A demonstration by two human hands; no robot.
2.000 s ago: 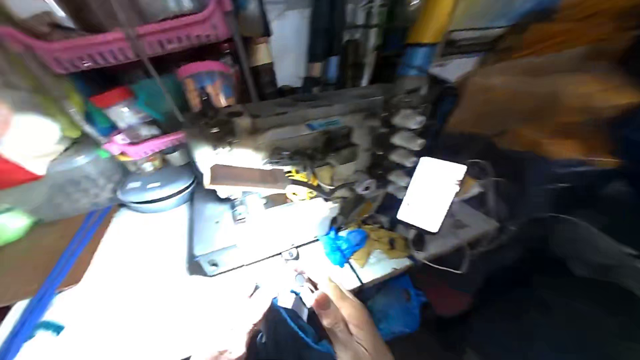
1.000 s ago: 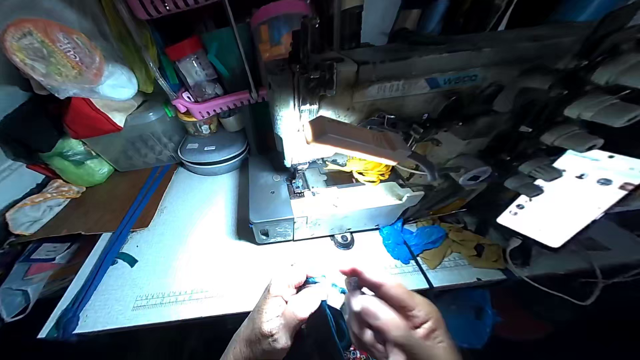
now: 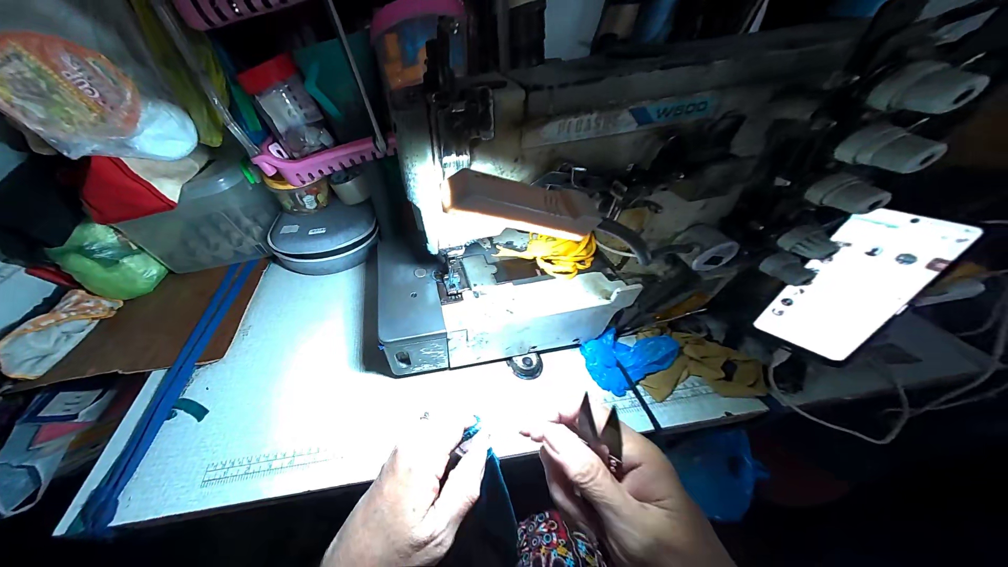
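Note:
My left hand (image 3: 429, 488) pinches the edge of a dark blue fabric piece (image 3: 496, 504) between thumb and fingers at the table's front edge. To its right, my right hand (image 3: 622, 488) holds small thread snips (image 3: 602, 433), their two pointed blades apart and angled up, clear of the fabric. Behind both hands stands an industrial sewing machine (image 3: 504, 323) with a lit lamp over its needle area. A bundle of yellow cord (image 3: 563, 253) lies on the machine bed. A small round metal part (image 3: 525, 365) rests in front of the machine.
A blue plastic bag (image 3: 622, 358) and brown cloth (image 3: 709, 366) lie right of the machine. A lit phone (image 3: 870, 283) stands tilted at the right. Blue strips (image 3: 185, 362) run along the table's left side. A round grey case (image 3: 323, 236) sits behind, near a pink basket (image 3: 339, 160).
My hands were close together at the fabric one second ago; now they are apart, and the snips' blades show in my right hand. The view has shifted since two seconds ago.

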